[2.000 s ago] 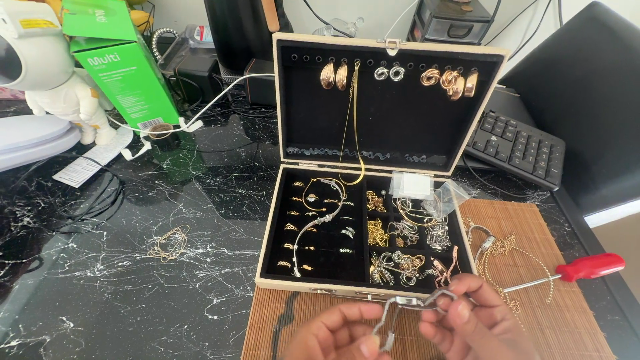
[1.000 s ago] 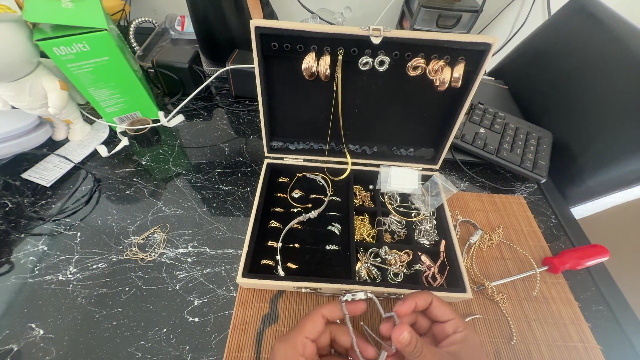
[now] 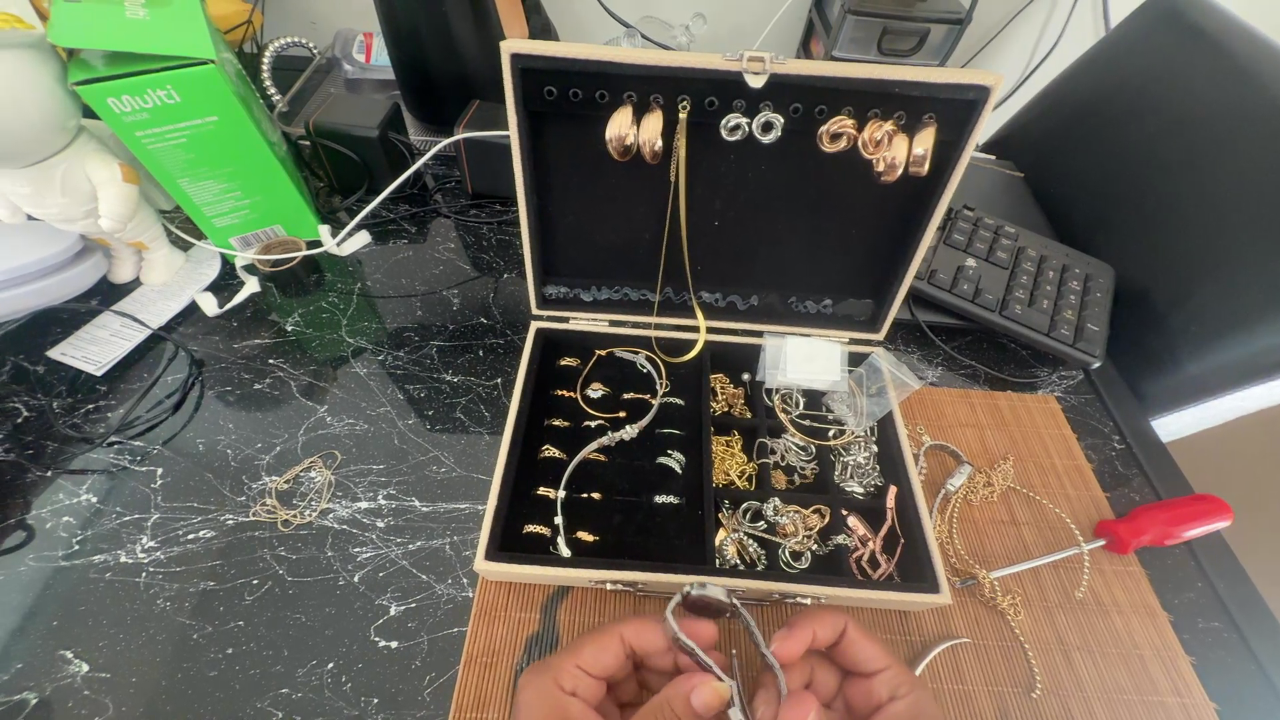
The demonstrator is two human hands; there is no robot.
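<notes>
Both my hands hold a silver-coloured wristwatch (image 3: 706, 602) with a dark face at the front edge of an open jewelry box (image 3: 715, 583). My left hand (image 3: 625, 670) grips the band's left side, thumb near its lower end. My right hand (image 3: 835, 665) has its fingertips on the band's right side. Inside the box, rings (image 3: 552, 453) sit in the left part, with a silver bracelet (image 3: 620, 435) across them. Gold chains (image 3: 733, 460) and other jewelry fill the right compartments. Earrings (image 3: 621, 132) and a gold necklace (image 3: 686, 230) hang in the lid.
A bamboo mat (image 3: 1090, 600) lies under the box, bearing gold chains (image 3: 985, 570), another watch (image 3: 957, 478) and a red-handled screwdriver (image 3: 1165, 522). A thin tangled chain (image 3: 298, 490) lies left. A keyboard (image 3: 1015, 275), a green carton (image 3: 195, 130) and a white cable (image 3: 410, 170) are behind.
My hands have turned the watch, so its dark face now shows at the top with the band hanging down. Both hands stay on it.
</notes>
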